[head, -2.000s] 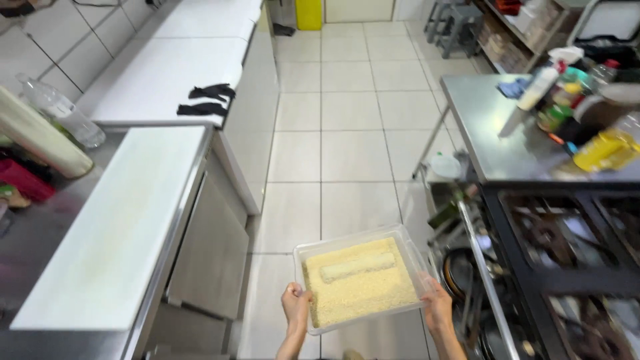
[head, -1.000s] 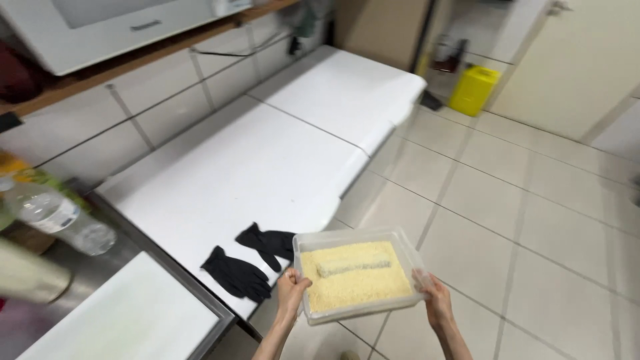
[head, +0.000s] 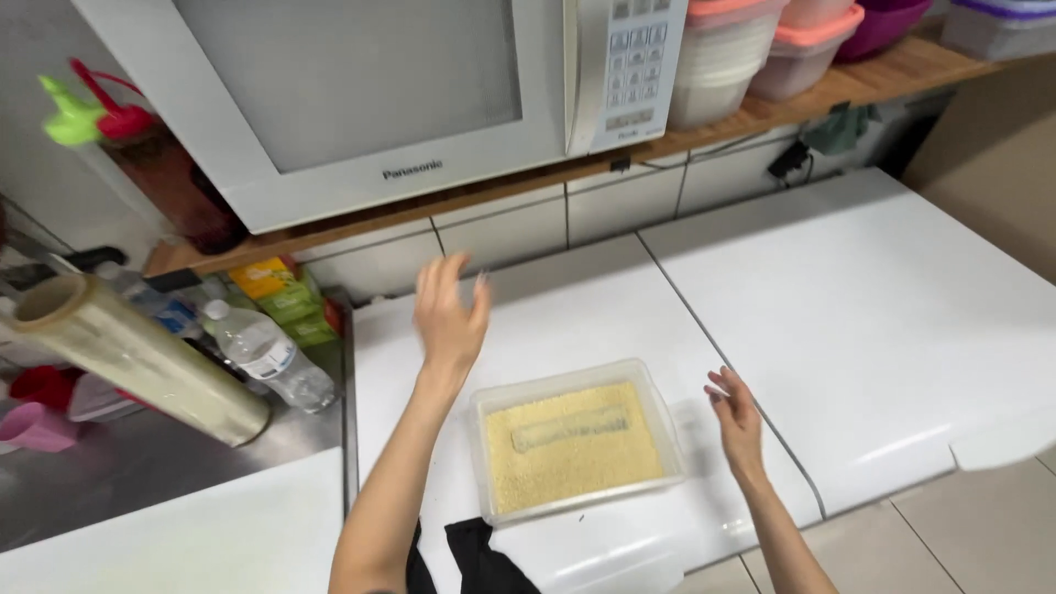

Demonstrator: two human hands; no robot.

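A clear plastic container (head: 487, 503) of yellow crumbs (head: 577, 474) rests on the white chest freezer lid (head: 792, 247); a crumb-coated oblong piece (head: 569, 430) lies in the crumbs. Raised above the freezer, behind and left of the container, my left hand (head: 451, 313) is empty with fingers spread. To the right of the container, my right hand (head: 736, 417) is empty too, its fingers apart and slightly bent. Black gloves (head: 487, 561) lie at the near edge, partly hidden by my left forearm.
A Panasonic microwave (head: 371, 99) and lidded plastic tubs (head: 726, 66) stand on a wooden shelf (head: 891, 74) above the freezer. At left are a plastic wrap roll (head: 148, 363), a plastic bottle (head: 268, 355) and a white board (head: 190, 528).
Both hands held the container a second ago; it now rests on the freezer lid and they have let go. The view has swung left toward the microwave shelf.
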